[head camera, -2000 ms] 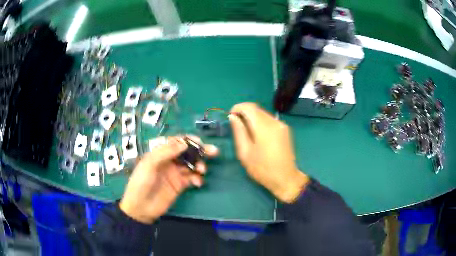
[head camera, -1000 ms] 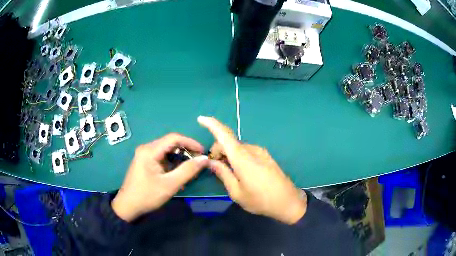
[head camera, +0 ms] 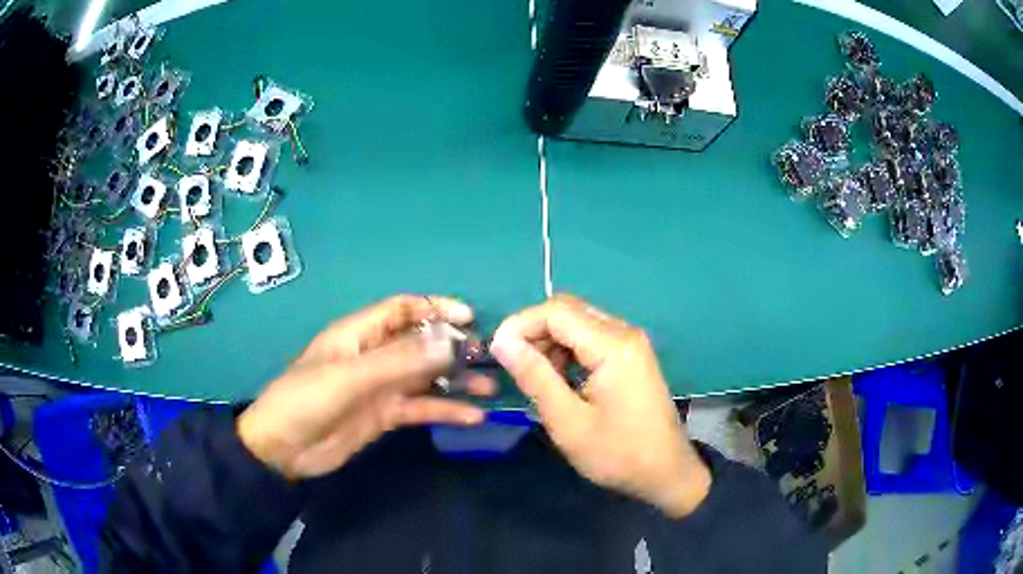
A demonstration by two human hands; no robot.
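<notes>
My left hand holds a small clear and dark module between thumb and fingers, above the bench's front edge. The fingers hide much of it. My right hand is just to the right, with thumb and index fingertips pinched together at the module's right side. A small dark bit shows between the module and these fingertips; whether they grip it or a wire is too blurred to tell. Clear housings with white faces and dark round holes lie spread at the left, with coloured wires.
The black electric screwdriver hangs at top centre beside the white-grey screw feeder. Finished modules are piled at right. A dark stack stands far left. Below the bench are a cardboard box, a blue stool and blue bins.
The view has shifted slightly. The left hand's fingers have opened out around the module, and the right fingers have curled into a pinch. Earlier, the hands were apart, with a module lying between them.
</notes>
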